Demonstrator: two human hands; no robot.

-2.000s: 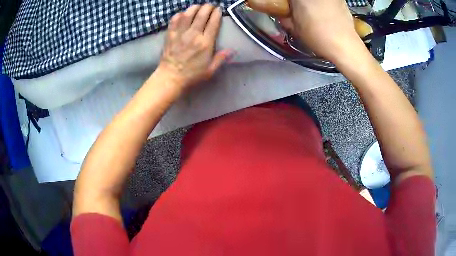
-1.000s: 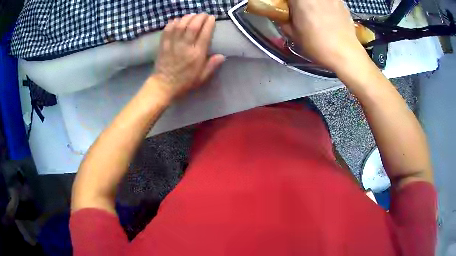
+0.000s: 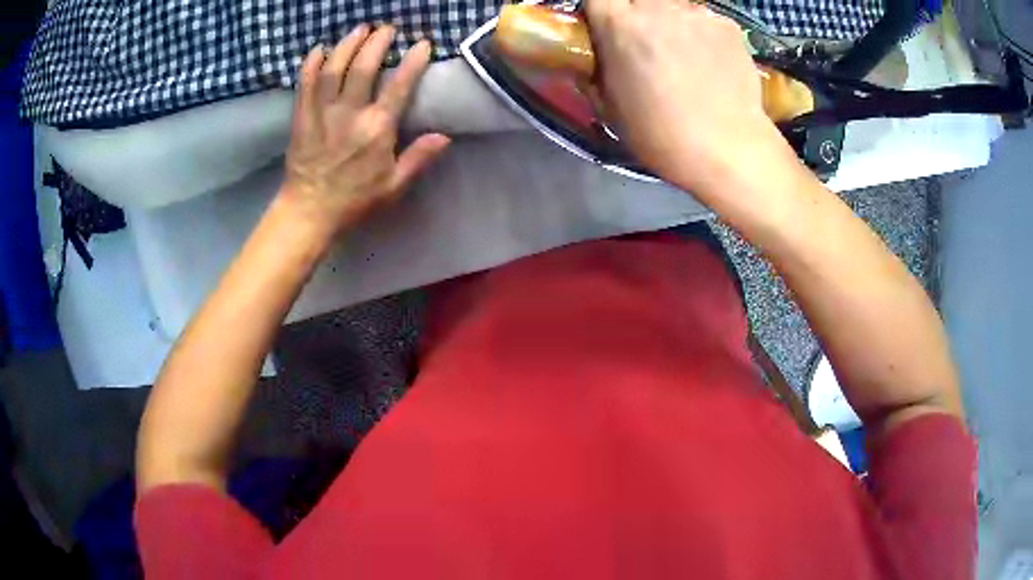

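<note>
The black-and-white gingham garment lies over the cream padded pressing form along the top of the view, its edge running across the pad. My left hand is spread flat, fingertips on the garment's edge and palm over the pad. It holds nothing. My right hand grips the tan-orange handle of the shiny steam iron. The iron's tip points left and lies at the garment's edge, right of my left hand. The cloth under the iron is hidden.
The white table cover extends in front of the pad. A black cord runs right from the iron. Speckled floor, a white round object and something blue show at the right. A blue object stands at the left edge.
My left hand has moved left along the garment's edge with its fingers spread wider. The iron in my right hand has also slid left.
</note>
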